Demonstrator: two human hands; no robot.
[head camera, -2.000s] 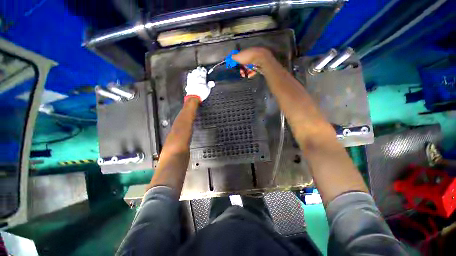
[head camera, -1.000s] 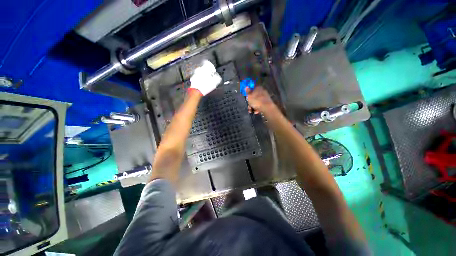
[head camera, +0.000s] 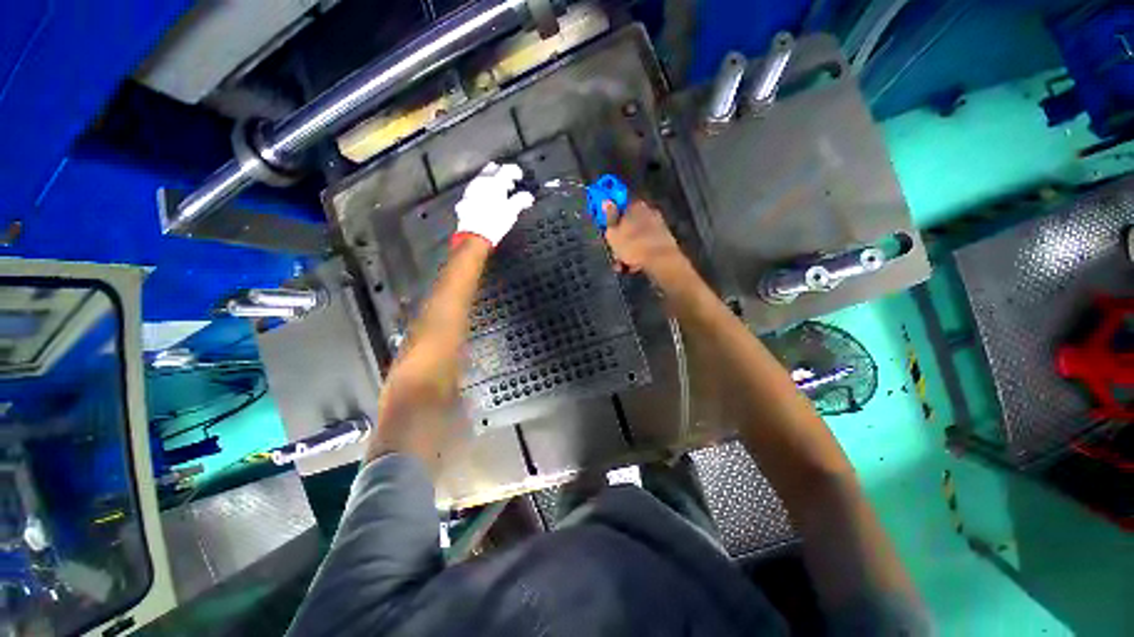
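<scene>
The compression mould's lower plate (head camera: 547, 305) lies on the steel press bed, dark and covered with rows of small cavities. My right hand (head camera: 640, 237), bare, is closed around the blue air blow gun (head camera: 607, 199) above the plate's upper right part. The gun's thin nozzle points left toward my left hand. My left hand (head camera: 494, 203) wears a white glove with a red cuff and is over the plate's upper left part, fingers partly curled. Whether it grips anything cannot be told. A pale hose hangs beside my right forearm.
A shiny steel bar (head camera: 386, 75) crosses behind the mould. Side plates with metal pins stand at left (head camera: 311, 361) and right (head camera: 796, 174). A round fan (head camera: 831, 367) is on the green floor at right. A red object (head camera: 1101, 361) stands by a chequered plate. A framed window panel is at left.
The view has turned and shifted. My left hand has gone from the upper edge of the mould onto its upper left part, its fingers less closed. The blow gun stays in my right hand, nozzle pointing left.
</scene>
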